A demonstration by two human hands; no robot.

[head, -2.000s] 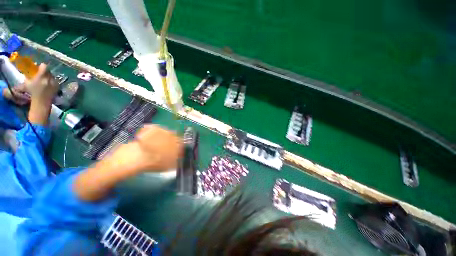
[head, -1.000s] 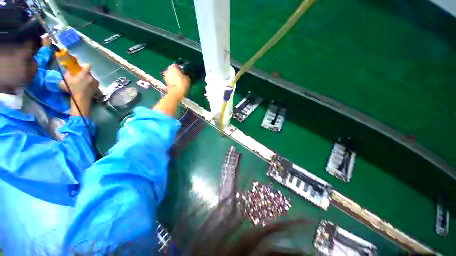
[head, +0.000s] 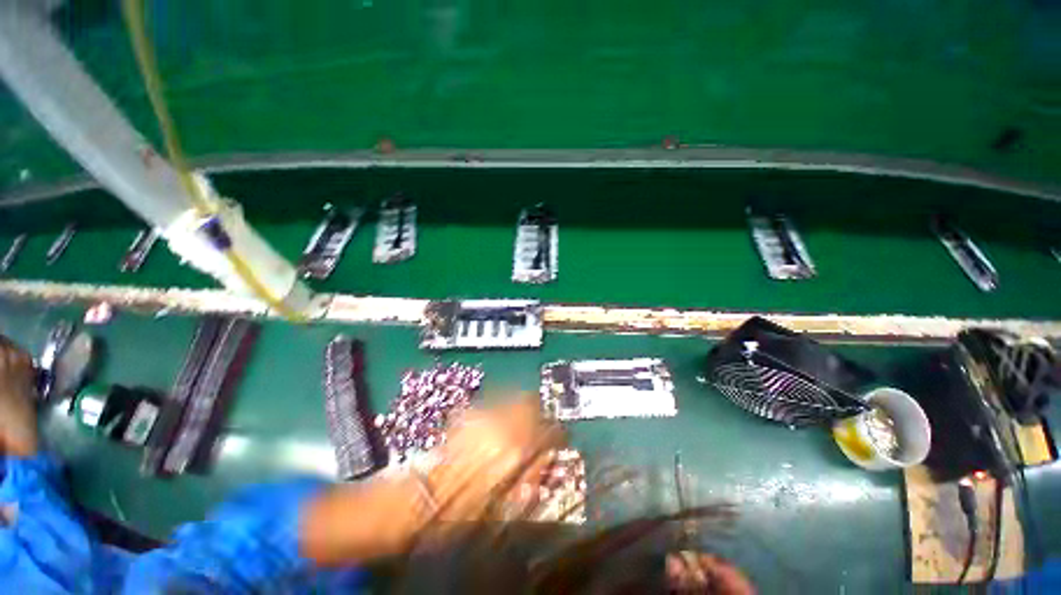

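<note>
My left hand (head: pixel 495 453), blurred, reaches in from the lower left in a blue sleeve. Its fingers overlap the left part of a phone assembly (head: pixel 565 488); blur hides whether they grip it. Hair hides that assembly's lower side. Only some fingers of my right hand (head: pixel 707 574) show at the bottom edge; what they hold is not clear. Another phone assembly (head: pixel 609 388) lies flat on the bench above. A heap of small pink-purple and silver components (head: pixel 431 407) lies left of it, beside a curved dark ribbed strip (head: pixel 349 407).
A phone assembly (head: pixel 483 324) rests on the pale rail (head: pixel 652 316); spaced assemblies lie on the green conveyor (head: pixel 652 250). A black fan (head: pixel 780 378), white cup (head: pixel 910 428) and wooden board (head: pixel 931 529) stand right. A white pipe (head: pixel 116 145) crosses upper left. Another person's hand (head: pixel 14 389) shows far left.
The view has swung right and down. My left hand has come back from over the conveyor to the bench below the heap. The fan and cup are in view, and my right fingers show.
</note>
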